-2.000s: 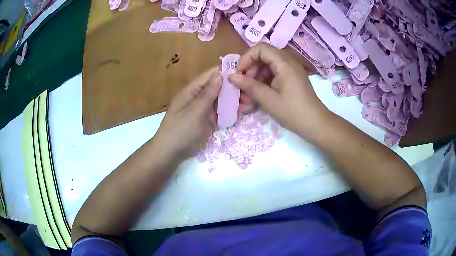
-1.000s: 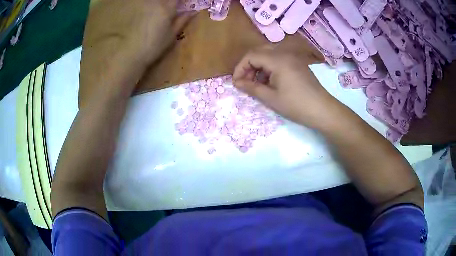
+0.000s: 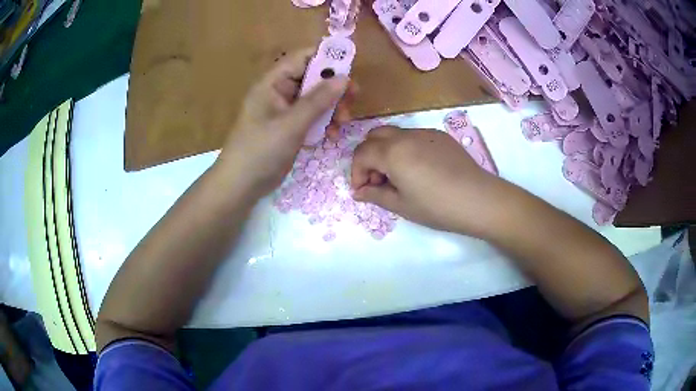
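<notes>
My left hand [image 3: 267, 122] holds a pink tab [image 3: 327, 72] upright between thumb and fingers, over the brown board's front edge. The tab shows a printed mark at its top end and a dark round hole below it. My right hand [image 3: 404, 172] is to the right, fingers curled over the small pink discs [image 3: 309, 183]; whether it holds anything is hidden. The discs lie in a loose heap on the white surface [image 3: 343, 286] below both hands. Another pink tab [image 3: 467, 141] lies on the white surface behind my right hand.
A large pile of pink tabs [image 3: 610, 118] lies at the upper right. A few more tabs [image 3: 343, 15] are at top centre on the brown board [image 3: 198, 92]. Yellow strips with black lines [image 3: 57, 244] are at the left. Whitish clear plastic [image 3: 671, 298] is at the lower right.
My left hand reached to the top and came back with a pink tab. My right hand has moved down over the discs. A tab now lies behind my right hand on the white surface.
</notes>
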